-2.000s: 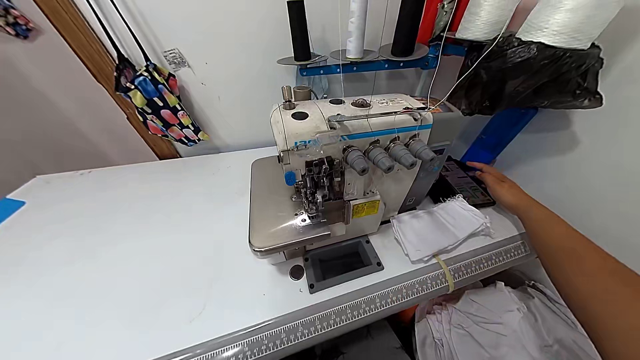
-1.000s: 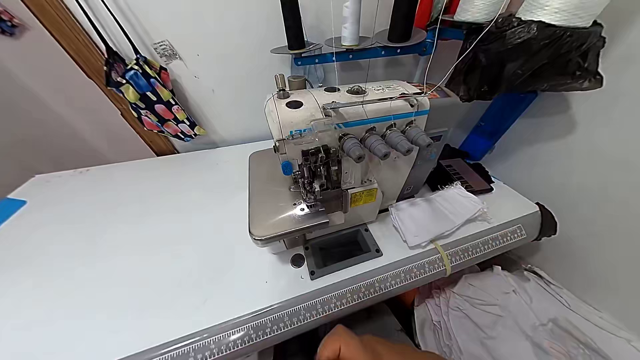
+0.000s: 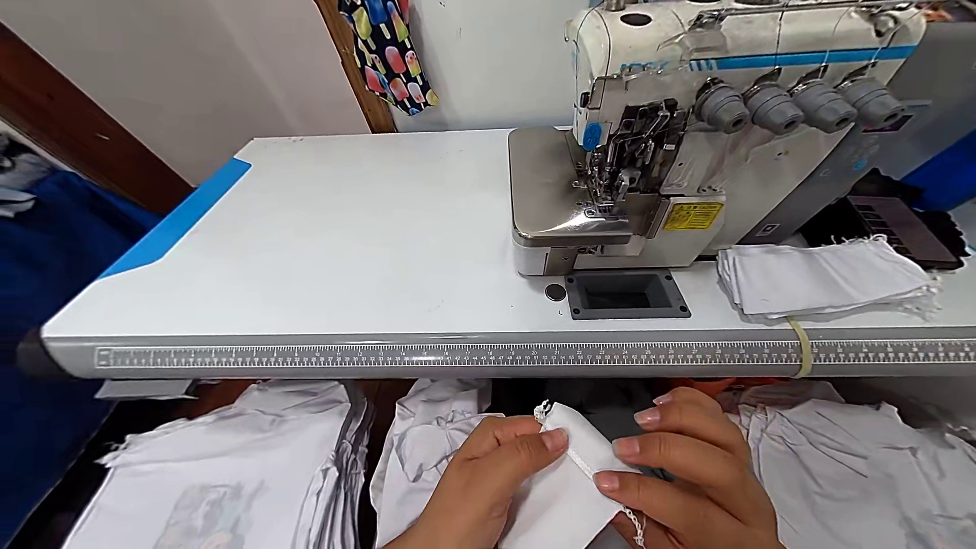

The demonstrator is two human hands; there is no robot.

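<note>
A white fabric piece (image 3: pixel 560 496) with an overlocked seam and loose thread chains is held between my hands, below the table's front edge. My left hand (image 3: pixel 488 473) pinches its upper corner between thumb and forefinger. On the other side, my right hand (image 3: pixel 686 469) grips the seam edge with its fingertips, the fingers partly spread. Beyond them stands an overlock sewing machine (image 3: pixel 732 152) with a metal work plate (image 3: pixel 557 191). A stack of folded white fabric pieces (image 3: pixel 823 278) lies on the table to the machine's right.
The white table (image 3: pixel 366 236) has a ruler strip (image 3: pixel 427 356) along its front, with a yellowish band (image 3: pixel 802 347) around it. Below are a stack of printed white fabric (image 3: pixel 221 465) and more white garments (image 3: pixel 862 473). A dark tray (image 3: pixel 900 221) sits at the right.
The right hand has left the dark tray at the far right, where the oldest frame shows an arm reaching. Both hands are now in view with white fabric. The view has shifted and come closer.
</note>
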